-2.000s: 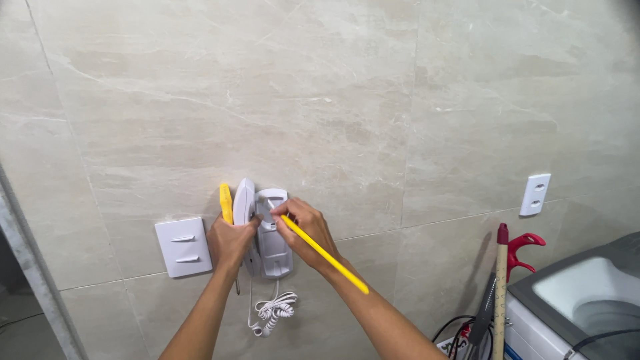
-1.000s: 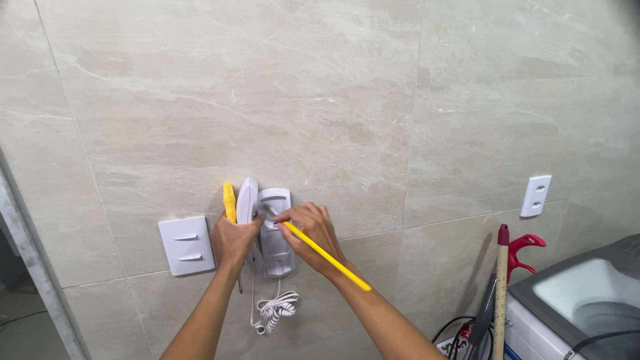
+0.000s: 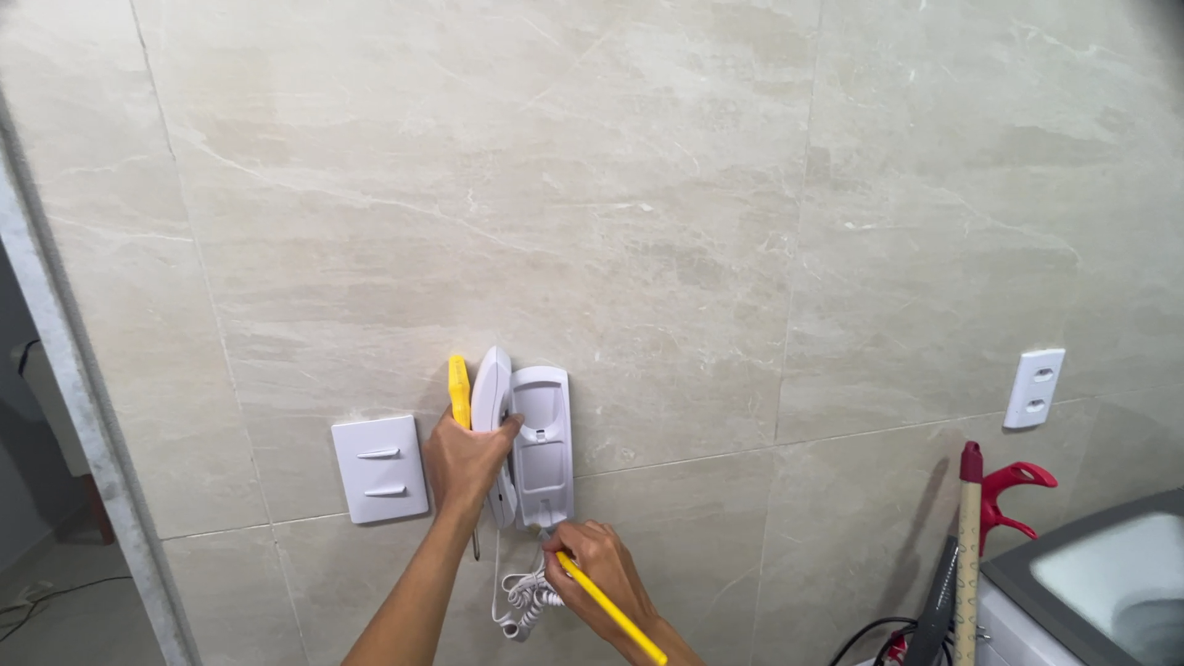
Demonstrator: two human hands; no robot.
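Observation:
My left hand (image 3: 470, 458) grips a white intercom handset (image 3: 492, 393) and a yellow-handled screwdriver (image 3: 459, 390) whose metal shaft shows below the hand. Just right of the handset, the white wall cradle (image 3: 544, 453) is on the tiled wall. My right hand (image 3: 597, 569) holds a slim yellow-handled tool (image 3: 610, 608), probably a brush; its tip is near the cradle's lower end and partly hidden by the fingers. A coiled white cord (image 3: 525, 601) hangs below, partly behind the right hand.
A white two-switch plate (image 3: 380, 469) is on the wall at left, a white double outlet (image 3: 1034, 388) at right. At lower right are a washing machine (image 3: 1017, 610), a wooden pole (image 3: 967, 555), a red plastic handle (image 3: 1004, 495) and dark cables. A stone door edge (image 3: 88, 407) runs down the left.
My right hand has moved down with the yellow tool, from the upper part of the cradle to its lower end. The left hand still holds the handset and screwdriver.

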